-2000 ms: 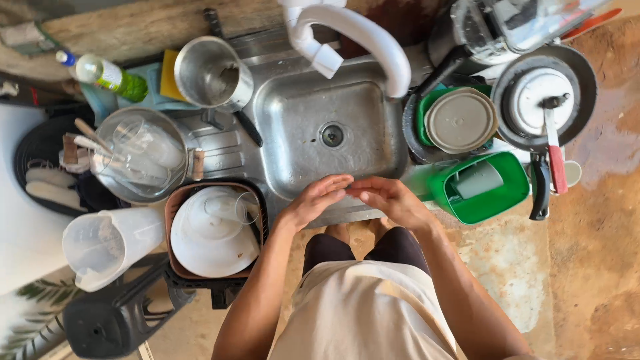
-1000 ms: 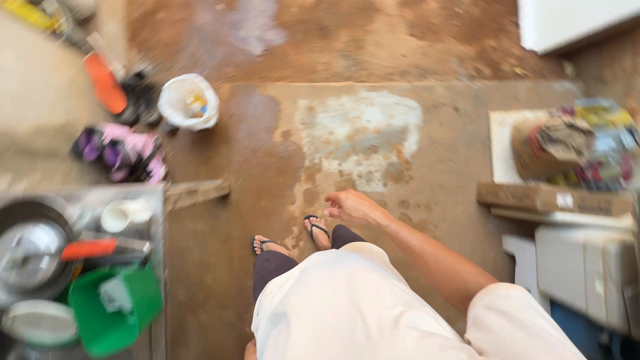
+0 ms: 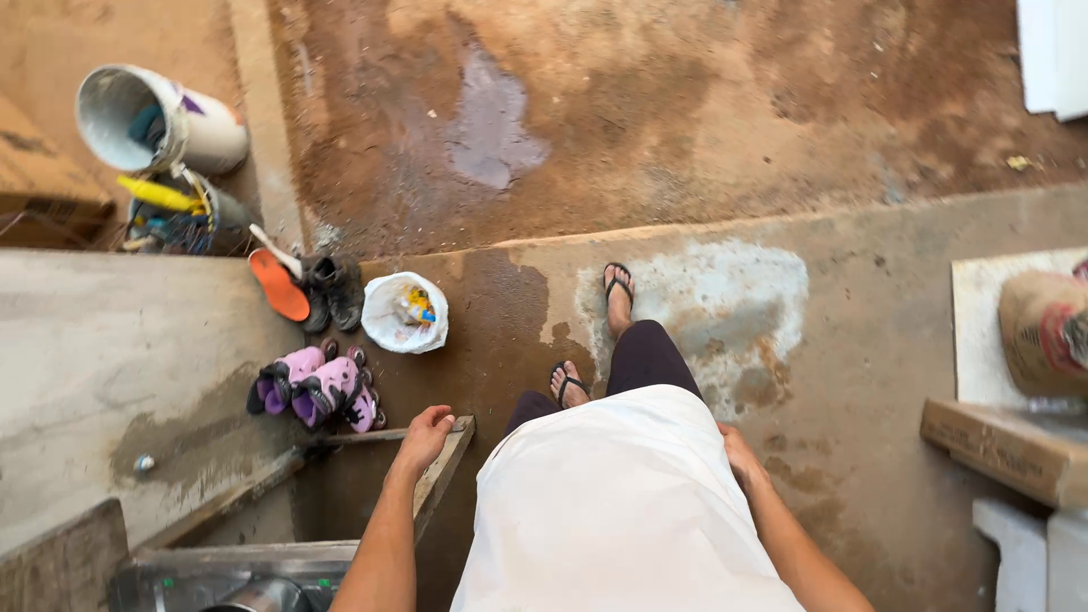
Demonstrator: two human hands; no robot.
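My left hand (image 3: pixel 427 435) hangs over the end of a wooden beam (image 3: pixel 449 463) beside the sink counter, its fingers loosely curled and nothing seen in it; whether it touches the wood is unclear. My right hand (image 3: pixel 738 450) is at the right side of my light shirt (image 3: pixel 612 510), partly hidden by the cloth, so its fingers cannot be made out well. Ahead of the left hand stands a bin with a white liner (image 3: pixel 405 312), some yellow and blue waste inside. Pink and purple roller skates (image 3: pixel 327 389) lie to its left.
Dark shoes (image 3: pixel 333 291) and an orange insole (image 3: pixel 278 284) lie by the low wall. Buckets (image 3: pixel 200 127) stand at upper left. A concrete step edge (image 3: pixel 544 240) crosses ahead, with wet soil beyond. At right are a cardboard box (image 3: pixel 1003 446) and a paper sack (image 3: pixel 1041 331).
The view has swung from the sink to the floor. My hands, close together over the sink edge two seconds ago, are now apart at my sides. My feet have stepped forward.
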